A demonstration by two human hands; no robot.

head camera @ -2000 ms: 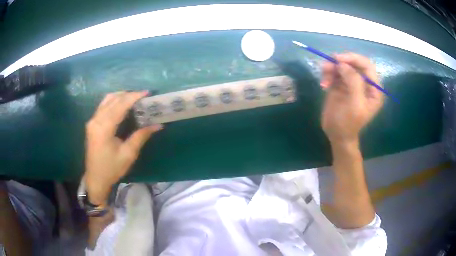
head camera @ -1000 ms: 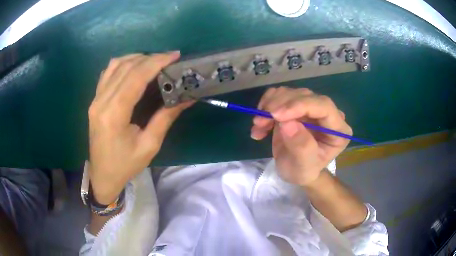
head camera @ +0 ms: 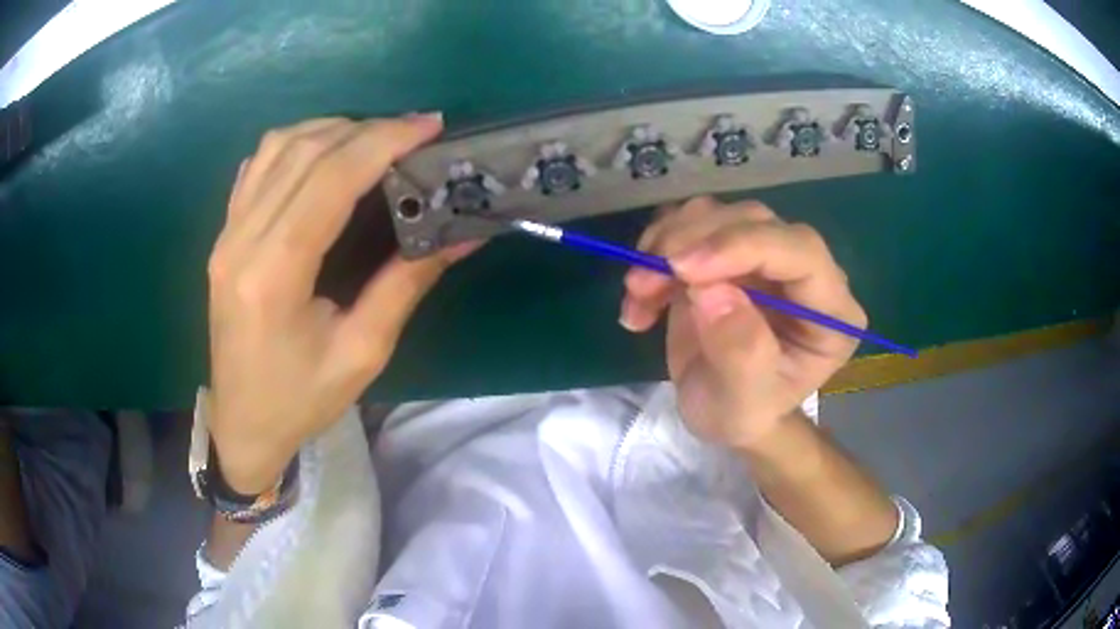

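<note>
A long grey-brown metal block [head camera: 602,197] lies on the green bench top, with a row of several dark round inserts and a hole at each end. My left hand [head camera: 295,270] grips its left end, fingers on the far side and thumb on the near side. My right hand [head camera: 749,313] holds a thin blue brush [head camera: 614,253] like a pencil. The dark brush tip is at the lower edge of the leftmost insert [head camera: 468,192]; whether it touches is hard to tell. A white dish [head camera: 719,10] is cut off by the top edge.
The green bench top [head camera: 147,307] has a white strip [head camera: 62,52] curving along its far side. A person's clothed leg [head camera: 55,510] shows at the lower left. The grey floor with a yellow line [head camera: 983,356] lies beyond the near edge at right.
My right hand has come from beside the dish to the block's left end with the brush. The view has shifted closer to the block. Since one second ago the tip has moved slightly up and right.
</note>
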